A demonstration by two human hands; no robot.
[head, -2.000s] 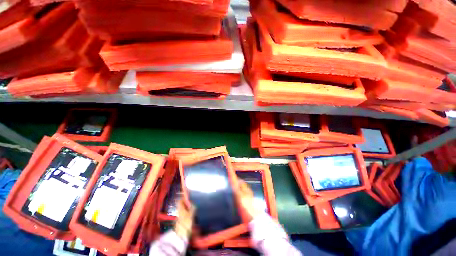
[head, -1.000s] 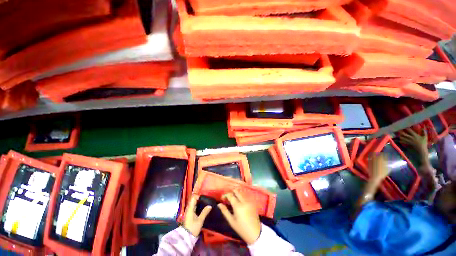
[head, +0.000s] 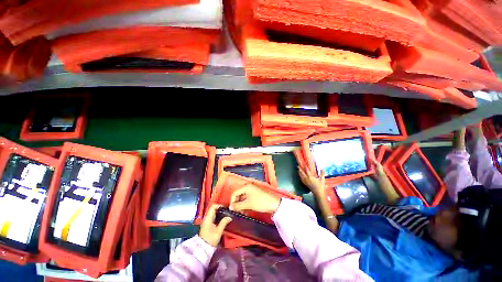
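Observation:
A dark tablet [head: 254,227] is tipped up in front of me, with a narrow strip of its edge facing up. It rests against an orange foam tray [head: 264,190]. My left hand [head: 212,227] grips the tablet's left end between thumb and fingers. My right hand [head: 250,199] is bent over the tray, fingertips pinched together close above the tablet's left corner. Whether they hold anything small is too blurred to tell. A glossy dark tablet [head: 179,187] lies in a foam tray just left of my hands.
Open-backed tablets [head: 82,204] lie in trays at the left. A person in blue [head: 380,242] at the right has both hands around a tray with a lit tablet [head: 338,157]. Foam stacks [head: 319,58] fill the shelf above. Another person's pink sleeves [head: 459,171] reach in farther right.
My right hand has moved off the tablet's face to above its left corner. The tablet's edge now shows. The neighbour's hands have moved onto the lit tablet's tray.

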